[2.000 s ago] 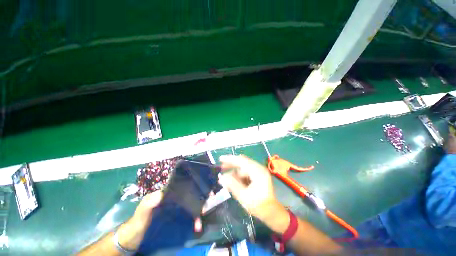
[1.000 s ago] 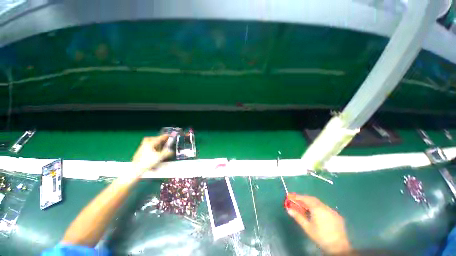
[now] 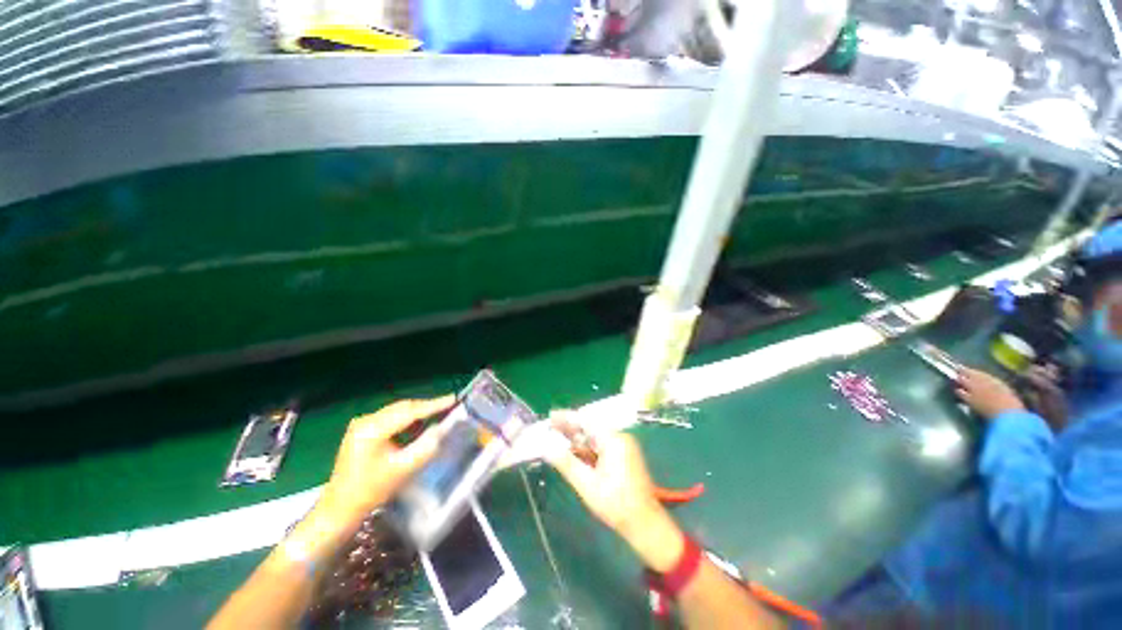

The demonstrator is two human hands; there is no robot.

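My left hand (image 3: pixel 375 462) is closed around a phone body (image 3: pixel 461 455), held tilted above the bench, with its silver-grey frame and some electronics showing. My right hand (image 3: pixel 605 474) is at the right edge of that phone body, fingers bent together; whether it holds something small cannot be told. The white-framed phone (image 3: pixel 471 569) with a dark centre lies below the held body. A heap of small dark red components (image 3: pixel 367 569) lies partly hidden behind my left wrist. The orange air blow gun (image 3: pixel 679 495) lies partly behind my right forearm.
Another phone body (image 3: pixel 260 446) lies on the green belt, with one more (image 3: pixel 17 593) at the left edge. A pale post (image 3: pixel 701 209) stands beyond the white strip (image 3: pixel 185 542). A dark tray (image 3: pixel 775 308) is behind it. A neighbour's pinkish pile (image 3: pixel 864 395) and a person in blue (image 3: pixel 1046 492) are at right.
My left hand has come back from the belt with a phone body. My right hand has left the air gun and moved to the held body. The view has turned right and up.
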